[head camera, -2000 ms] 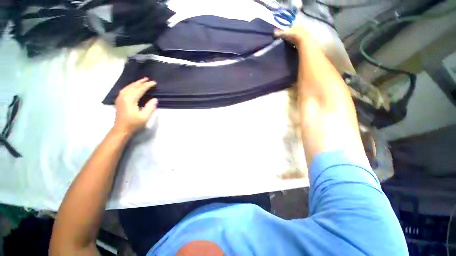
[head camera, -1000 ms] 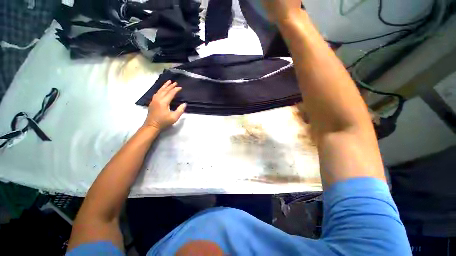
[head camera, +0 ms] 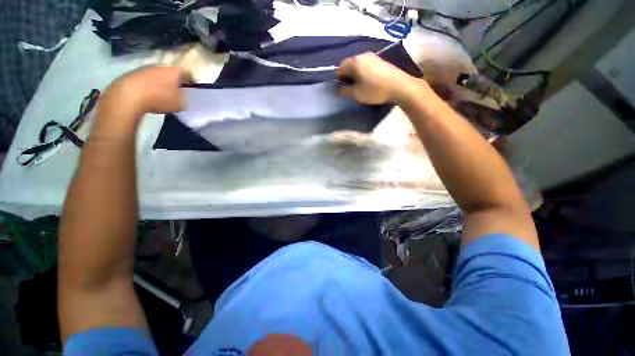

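My left hand (head camera: 154,89) and my right hand (head camera: 362,78) hold a garment piece (head camera: 264,104) stretched between them above the table. Its facing side is pale grey-white and blurred by motion; a dark edge runs along its top. Under and behind it lie dark garment pieces (head camera: 306,52) with a white edge line across them. A dark pointed corner (head camera: 182,135) of the lower pieces shows below my left hand. My fingertips are blurred and partly hidden behind the fingers. No iron is seen.
A crumpled black cloth pile (head camera: 188,24) lies at the far left of the white table cover (head camera: 230,184). A looped dark strip (head camera: 59,135) lies at the left. A blue looped object (head camera: 397,28) is at the far edge. Cords and a dark object (head camera: 512,108) are at the right.
My right hand has come back from the far side. My left hand has lifted off the dark stack. A pale-faced piece is now held up between both hands.
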